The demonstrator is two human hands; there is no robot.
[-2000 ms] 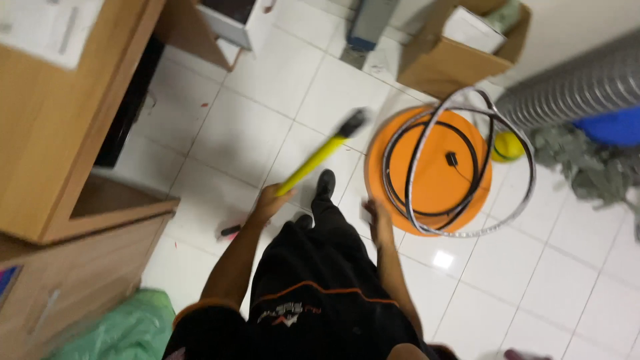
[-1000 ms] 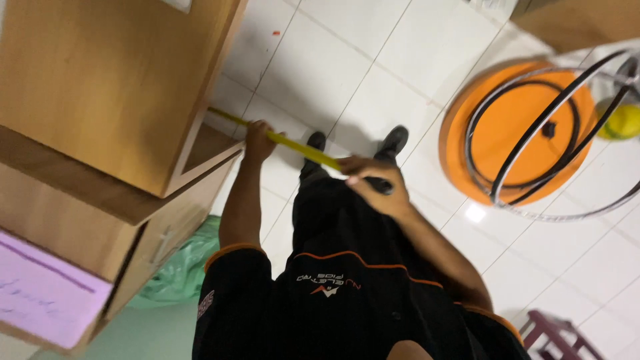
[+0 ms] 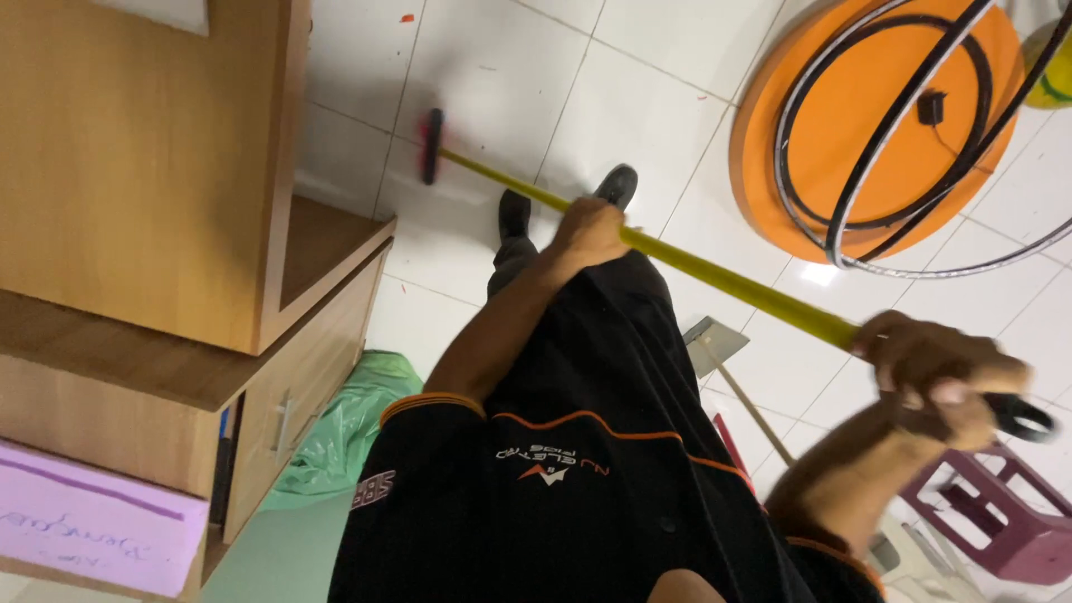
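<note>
A push broom with a yellow pole (image 3: 745,289) slants across the view. My left hand (image 3: 593,233) is closed around the middle of the pole, above my dark shoes. Near the black-capped end, my right hand (image 3: 938,373) grips the pole and looks blurred. At the far end, the broom head (image 3: 431,146), dark with red bristles, is over the white tiled floor (image 3: 494,67), on the open side of the wooden cabinet. Whether the bristles touch the tiles I cannot tell.
A wooden desk (image 3: 134,167) and cabinet (image 3: 310,402) flank the left, beside a green plastic bag (image 3: 352,427). Wheel rims lie on an orange round base (image 3: 754,167) at upper right. A long-handled dustpan (image 3: 720,339) and a maroon plastic stool (image 3: 1005,536) are at lower right.
Two seconds ago only my left hand held the pole; one second ago both did, with the broom head out of sight by the desk. Now the head shows on the floor side, and my right hand is farther right.
</note>
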